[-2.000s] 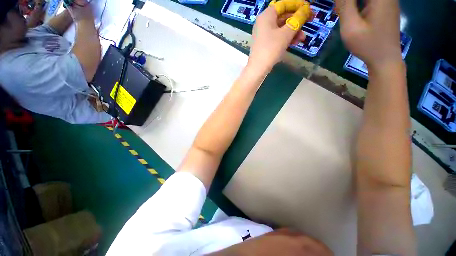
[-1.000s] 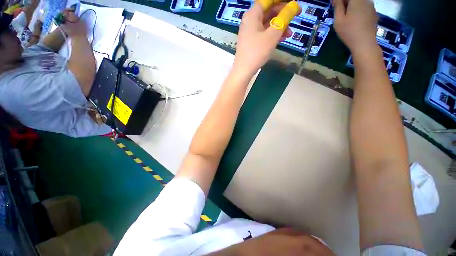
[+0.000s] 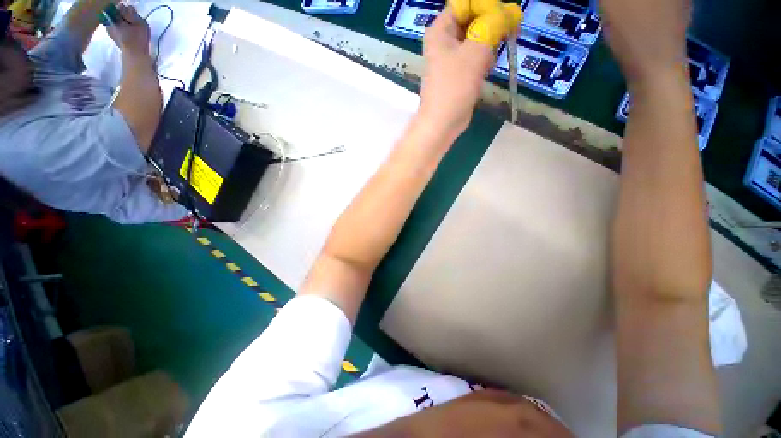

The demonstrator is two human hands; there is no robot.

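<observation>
My left hand (image 3: 458,64) is at the top edge, with yellow finger cots on its thumb and fingers. The fingers are curled together. A thin grey-brown strip (image 3: 513,81) runs from beside them down to the bench edge; whether they grip it cannot be told. My right hand (image 3: 648,38) is blurred and cut off by the top edge, so its fingers and anything in them are hidden. An open blue housing (image 3: 548,64) with black and silver parts lies between the hands on the dark green conveyor. Another blue housing (image 3: 706,115) is partly behind my right wrist.
A beige mat (image 3: 514,274) lies before me, with a white cloth (image 3: 726,325) at its right. A black box (image 3: 210,158) with a yellow label and cables stands on the left bench sheet. A seated coworker (image 3: 77,128) is beyond it. More housings (image 3: 766,162) lie far right.
My right hand has moved up and right, away from my left hand. My left hand has shifted slightly right. The strip beside it is more upright in view. The housings appear slightly further right.
</observation>
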